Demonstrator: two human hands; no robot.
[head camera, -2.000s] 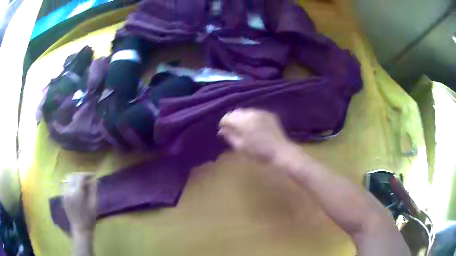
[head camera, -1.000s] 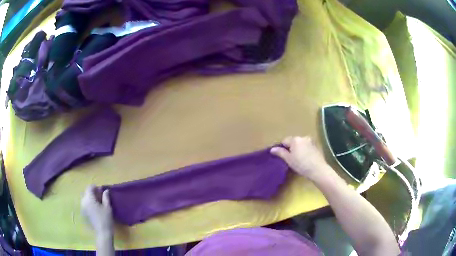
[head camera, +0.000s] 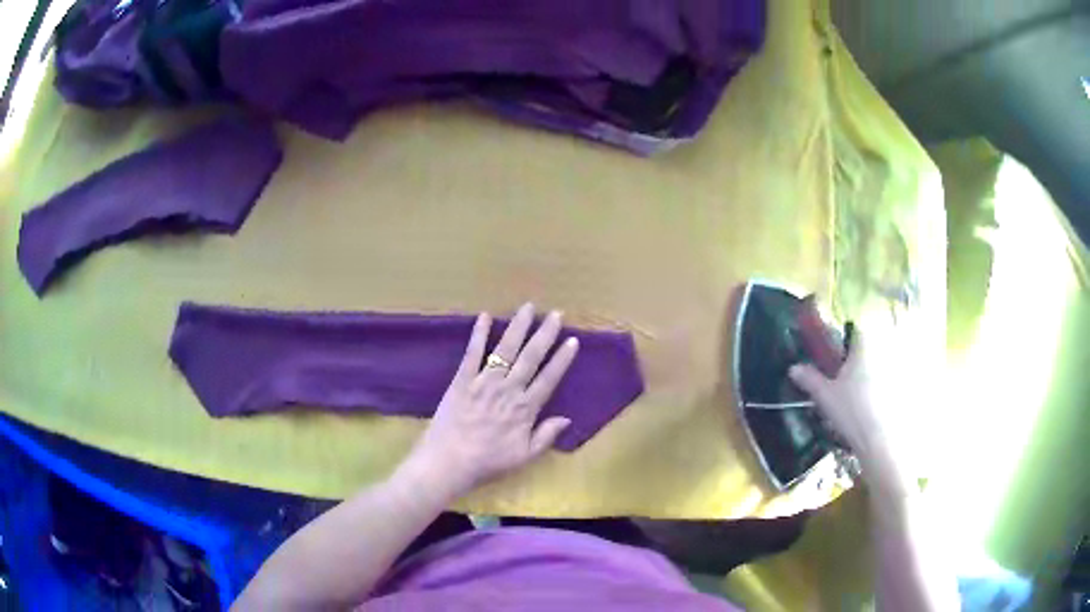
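A purple collar piece (head camera: 323, 361) lies flat on the yellow padded table near me, its ends angled. My left hand (head camera: 496, 401), with a ring, rests flat on its right part, fingers spread. The steam iron (head camera: 777, 389) stands at the right table edge, its dark plate with pale rim facing left. My right hand (head camera: 843, 401) is around the iron's reddish-brown handle (head camera: 820, 335); glare washes out part of this hand.
Another purple collar piece (head camera: 149, 201) lies at the left. A heap of purple pieces (head camera: 478, 54) lies along the far side, with a dark and purple roll (head camera: 179, 48) at far left. A blue basket (head camera: 108, 502) is below the near left edge.
The collar piece, held at both ends before, now lies flat. My left hand has moved right onto it. My right hand has let go of it and taken the iron's handle.
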